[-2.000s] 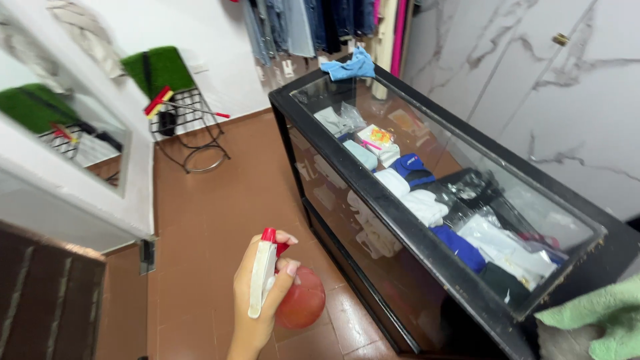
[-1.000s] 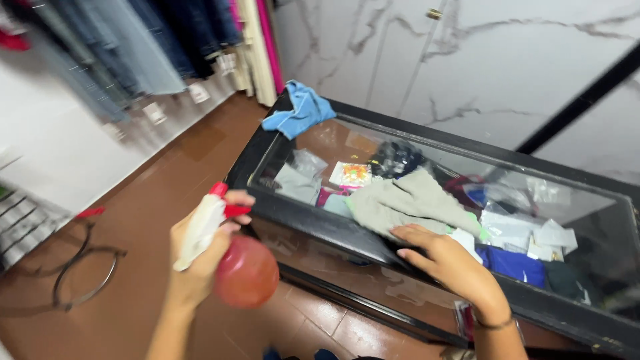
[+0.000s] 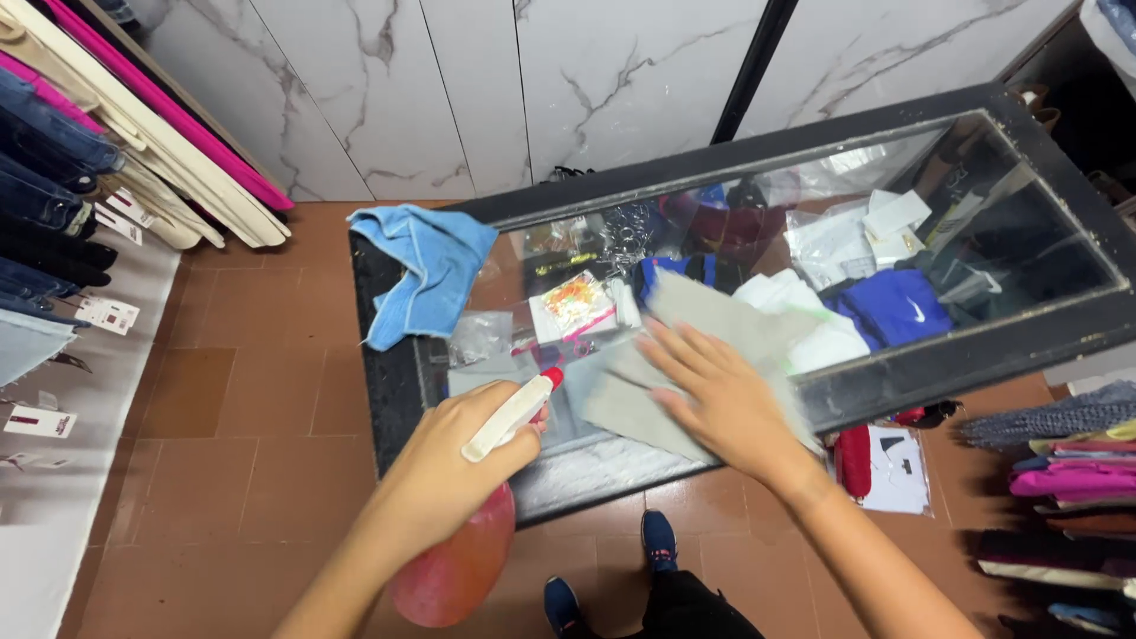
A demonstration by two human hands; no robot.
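Observation:
My left hand [image 3: 475, 448] grips a spray bottle [image 3: 461, 564] with a red body, a white trigger head and a red nozzle, held over the near left corner of the display case. Flat on a grey cloth [image 3: 639, 399] lies my right hand [image 3: 710, 390], fingers spread, pressing it to the glass top of the black-framed display case [image 3: 887, 382]. A blue denim cloth [image 3: 426, 266] is draped over the far left corner of the case. Under the glass are folded blue garments [image 3: 896, 306], white items and a packet of colourful bands [image 3: 575, 303].
Jeans and trousers [image 3: 62, 133] hang at the left. A marble-patterned wall [image 3: 603, 80] rises behind the case. Stacked clothes [image 3: 1074, 479] are at the right. My shoes [image 3: 658, 537] stand on the brown tile floor [image 3: 204, 488], with a packaged item [image 3: 892, 470] nearby.
The view has swung toward the display case. The grey cloth has moved and turned on the glass under my right hand since one second ago. The spray bottle has stayed in my left hand.

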